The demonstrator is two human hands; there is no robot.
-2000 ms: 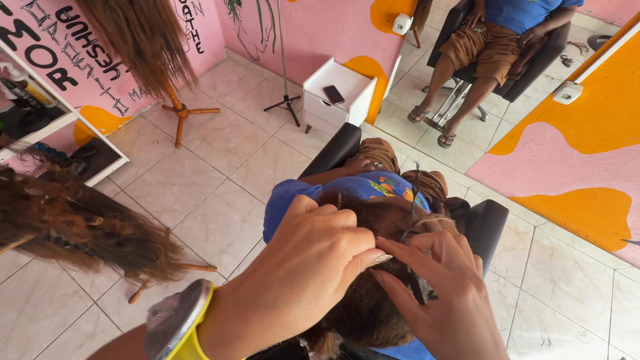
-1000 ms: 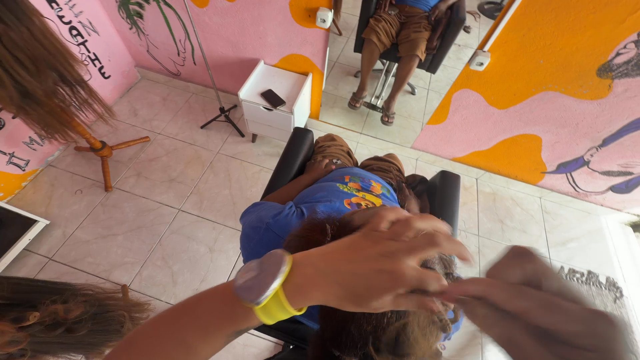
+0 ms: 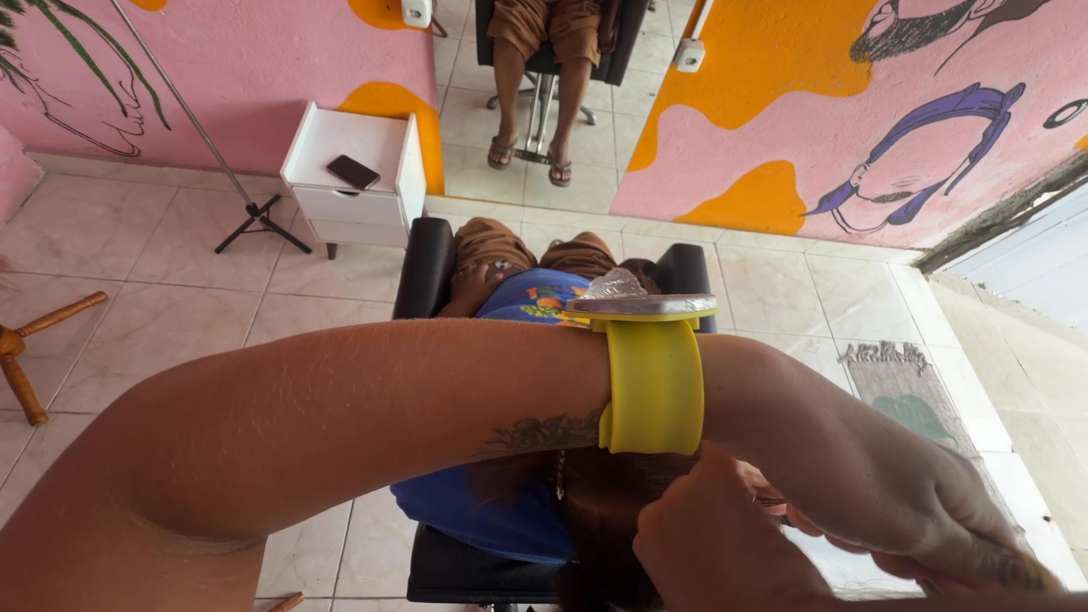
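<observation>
A seated person's head of reddish-brown hair (image 3: 599,510) is low in the centre, partly hidden by my left arm, with a thin, light clip-like piece in the hair. My left arm, with a yellow-strapped wristwatch (image 3: 654,387), stretches over the head. My left hand (image 3: 918,501) is at the lower right, fingers curled; what they hold is unclear. Below the wrist, my right hand (image 3: 722,527) is closed beside the head, with thin dark strands showing at its fingers. The seated person wears a blue shirt (image 3: 484,514) and brown shorts (image 3: 493,242).
Black chair armrests (image 3: 427,268) flank the seated person. A white drawer cabinet (image 3: 365,208) bears a phone (image 3: 354,172), beside a black-footed stand (image 3: 262,225). A mirror (image 3: 569,191) stands ahead, a wooden tripod (image 3: 51,323) at left, a fringed rug (image 3: 905,391) at right.
My left arm has swung across the head, its hand moving right. Both hands were together on the hair two seconds ago; now the left is farther out. The view has turned right.
</observation>
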